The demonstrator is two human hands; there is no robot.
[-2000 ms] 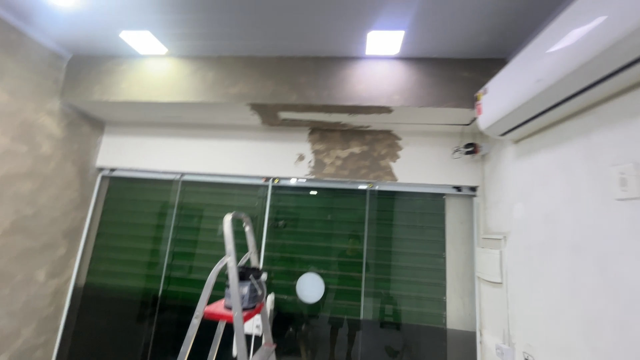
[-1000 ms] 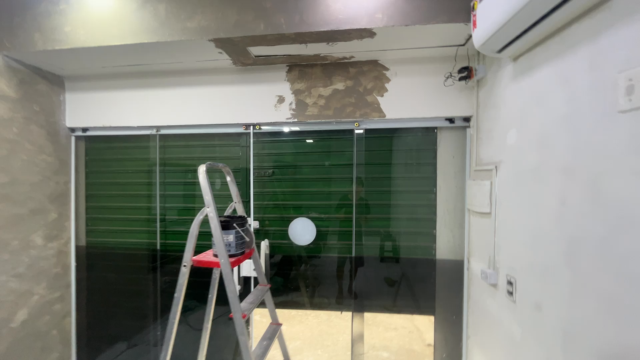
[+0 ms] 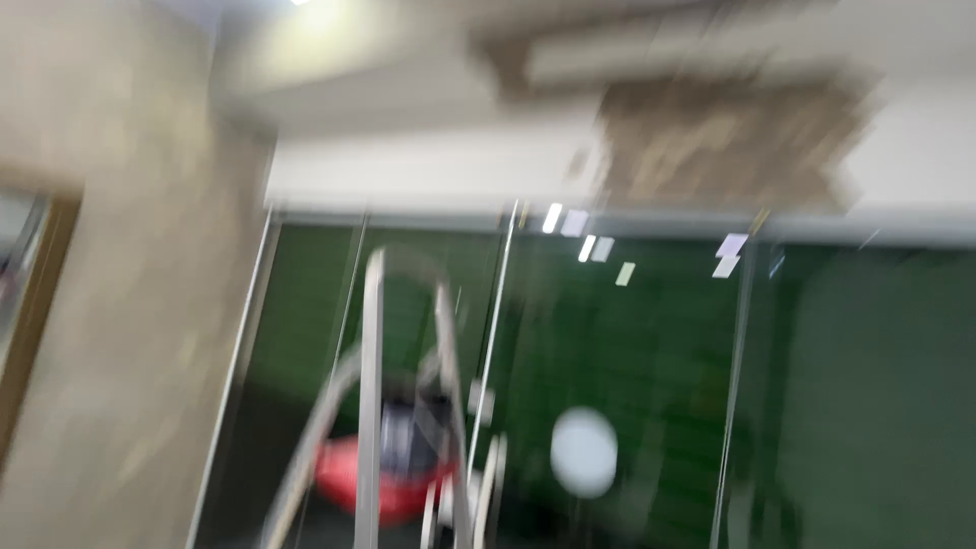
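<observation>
Neither of my hands shows in the head view, so what they hold or touch is hidden. A metal stepladder (image 3: 370, 396) stands in front of the glass panels, blurred by motion. On its red top platform (image 3: 343, 473) rests a dark container (image 3: 415, 435), seen between the rails. Above the glass, a rough brown patch (image 3: 732, 145) covers part of the white wall band (image 3: 427, 164) and reaches up to the underside of the beam.
Glass panels (image 3: 648, 343) with green slats behind them span the view and bear a white round disc (image 3: 584, 452). At the left are a mottled grey-brown wall (image 3: 145, 305) and a wooden frame's edge (image 3: 38, 305).
The view has swung left and tilted, and the ladder appears larger. The air conditioner and right wall, seen earlier, are out of view; a wooden frame now shows at the left.
</observation>
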